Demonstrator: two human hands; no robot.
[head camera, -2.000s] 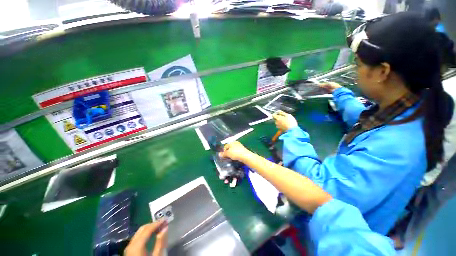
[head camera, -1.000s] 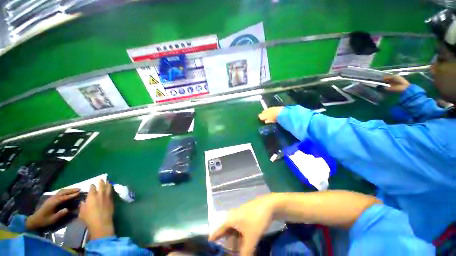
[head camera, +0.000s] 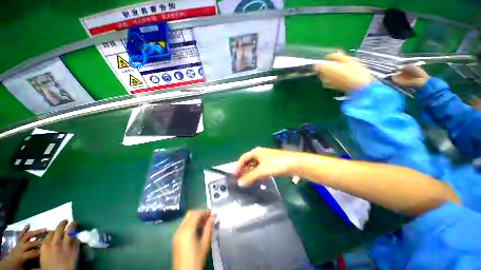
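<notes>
A dark grey tablet cover (head camera: 253, 211) lies on a white backing sheet, with its camera cluster at the top left corner and glare across its surface. My right hand (head camera: 258, 166) is over the cover's top edge, fingers pinched on a thin dark strip (head camera: 220, 171) that points left above the camera cluster. My left hand (head camera: 192, 240) is at the cover's left edge, cut off by the bottom of the picture; whether its fingers grip anything is unclear.
A plastic-wrapped dark block (head camera: 164, 184) lies left of the cover. A blue bin (head camera: 337, 203) with white material is at right, beside dark strips. Another cover (head camera: 169, 120) lies behind. Other people's hands work at lower left and upper right.
My right hand has moved from the cover's lower end to its top edge and now holds a dark strip. My left hand has come into view. The neighbour's hands at right have shifted.
</notes>
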